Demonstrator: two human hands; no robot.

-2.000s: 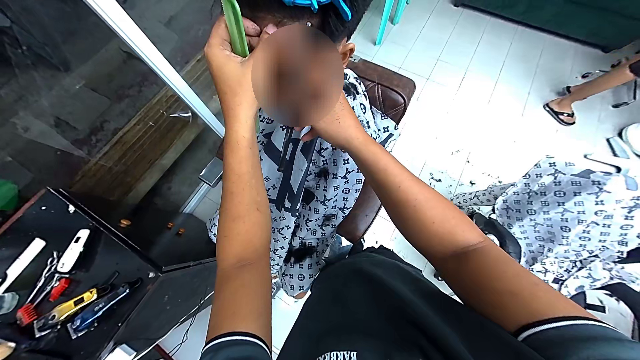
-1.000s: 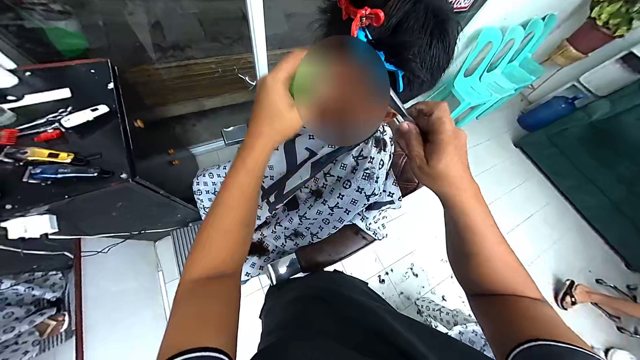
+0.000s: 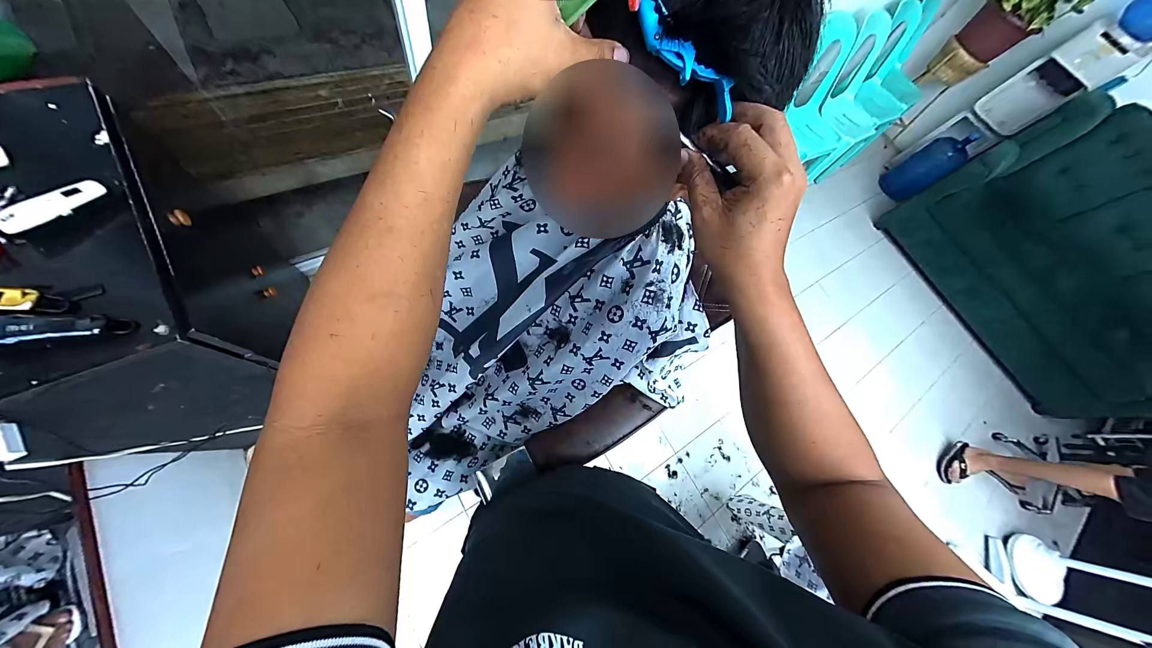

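A person sits in a brown chair (image 3: 594, 427) under a white-and-black patterned barber's cape (image 3: 576, 315) with dark hair clippings on it. Blue hair clips (image 3: 688, 58) are fastened in the person's black hair (image 3: 765, 36). My left hand (image 3: 531, 45) is at the head's left side in view, holding a green comb (image 3: 573, 9) that the top edge partly cuts off. Close beside the ear on the other side, my right hand (image 3: 751, 171) grips a thin metal tool (image 3: 706, 155), likely scissors; its fingers cover most of it.
On the black counter (image 3: 81, 261) at left lie a white clipper (image 3: 52, 207), a yellow one (image 3: 22, 299) and a dark one (image 3: 63, 329), with cables. Teal plastic chairs (image 3: 850, 90), a blue water bottle (image 3: 927, 166) and a green sofa (image 3: 1044, 261) stand at right. Another person's foot (image 3: 958, 462) shows.
My right hand has moved from below the face to beside the ear, over the two seconds. The view has swung noticeably to the right.
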